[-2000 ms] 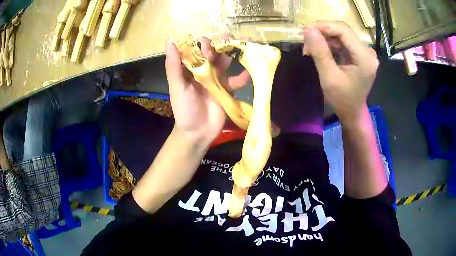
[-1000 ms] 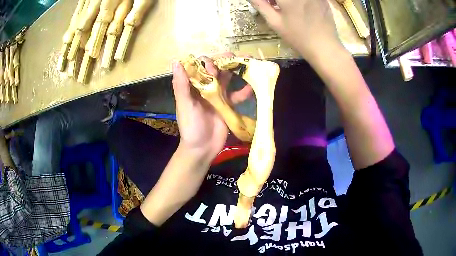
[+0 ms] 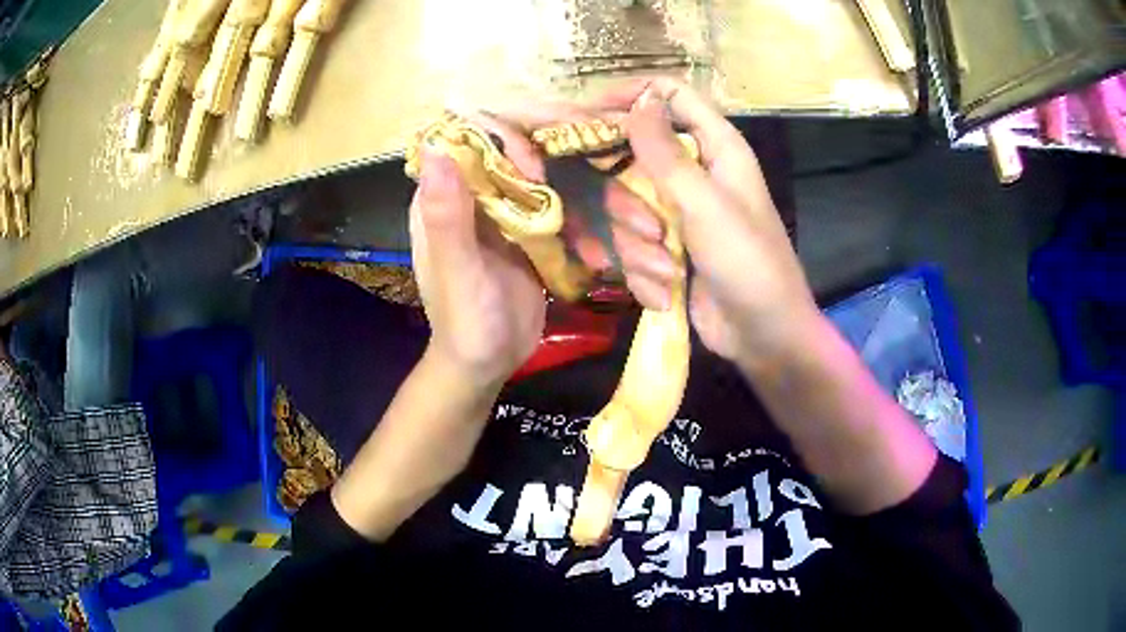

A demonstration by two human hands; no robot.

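Observation:
My left hand (image 3: 475, 278) holds a tan leg-shaped part (image 3: 525, 212) with its open rimmed end up, facing the camera; its shaft runs down behind the fingers. My right hand (image 3: 716, 222) is closed around the upper part of a second tan leg-shaped part (image 3: 648, 383). That part hangs down over the lap with its knob and peg end lowest. The upper ends of the two parts are close together between the hands; fingers hide whether they touch.
Waiting tan legs (image 3: 229, 74) lie fanned on the bench (image 3: 358, 111) at left. A single leg (image 3: 884, 35) lies at bench right beside black cables (image 3: 935, 74). Blue crates stand low at both sides, the right one (image 3: 957, 370) holding crumpled white material. A person in plaid (image 3: 80, 482) is at far left.
My right hand has come back from over the bench and taken hold of the hanging leg. The left-hand part has turned, showing more of its rimmed end.

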